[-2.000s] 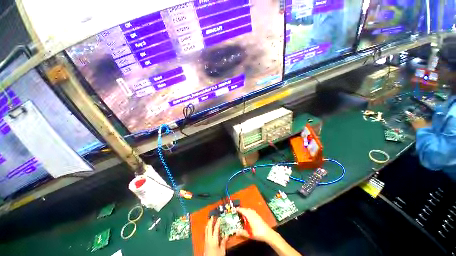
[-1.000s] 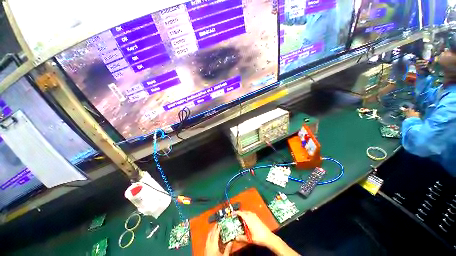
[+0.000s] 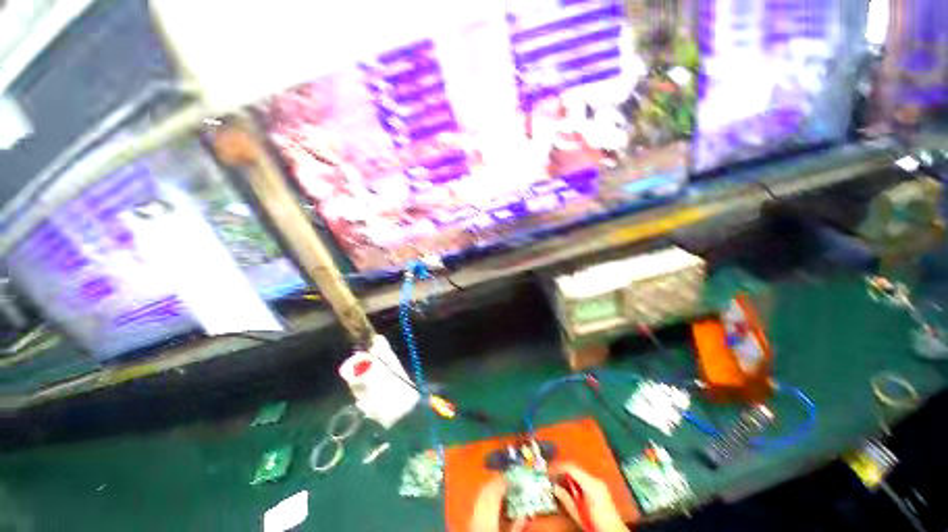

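Observation:
A green-white circuit board lies over the orange-brown fixture base, its top edge at the black connector block. My left hand grips the board's left edge. My right hand is at its right edge, with a thin red piece beside the fingers. Both hands are blurred and cut off by the bottom of the picture. The blue cable runs from the connector block to the right.
More boards lie left and right of the base. Beyond are a remote control, an orange box, a beige oscilloscope and a white bottle or roll by the post. Large screens stand behind.
The view has swung, so the bench appears further right and lower, and blurred. The co-worker at the right is out of view. Both hands remain at the board.

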